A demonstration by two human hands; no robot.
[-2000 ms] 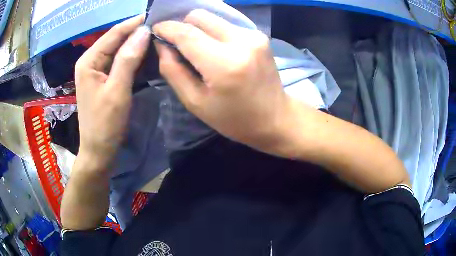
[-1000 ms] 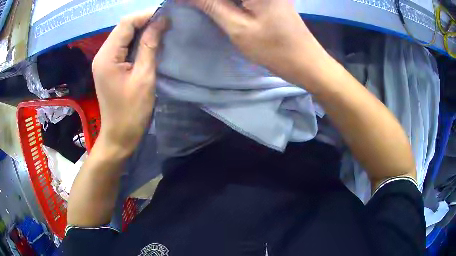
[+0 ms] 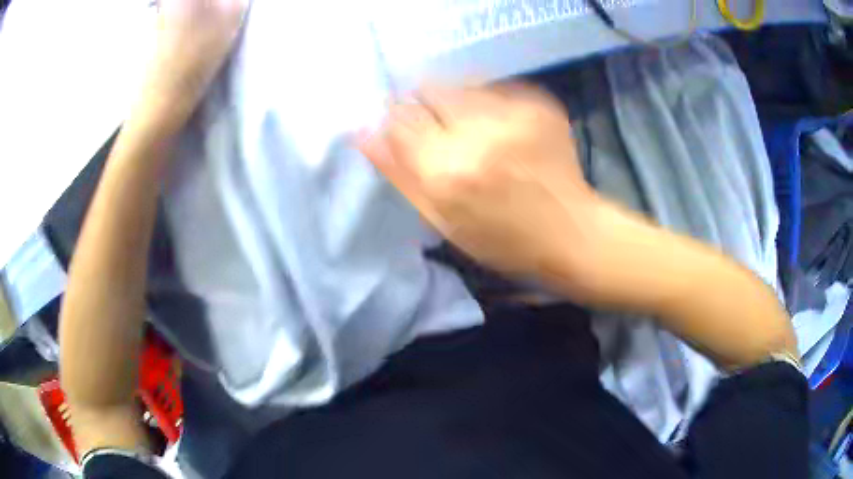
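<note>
A light grey fabric piece (image 3: 309, 215) hangs in folds from the table edge down over the lap, its upper part lost in glare. My left hand (image 3: 198, 33) is at the top left on the cloth's left side, cut off by the picture's edge and overexposed; its fingertips do not show clearly. My right hand (image 3: 477, 159) is blurred, at the cloth's right edge near the table front; its thumb and fingers come together at the cloth edge and seem to grip it. Darker grey cloth (image 3: 210, 402) lies under the light piece at lower left.
The white sewing table with its printed ruler (image 3: 505, 28) crosses the top. Yellow looped handles (image 3: 742, 11) lie at its right. Pleated grey cloth (image 3: 692, 168) hangs at right beside a blue crate (image 3: 793, 187). A red basket (image 3: 161, 388) is at lower left, partly behind my left arm.
My left hand has moved up and left, my right hand down from the top edge. The light cloth is now spread longer over the lap. The view has shifted, with strong glare at upper left.
</note>
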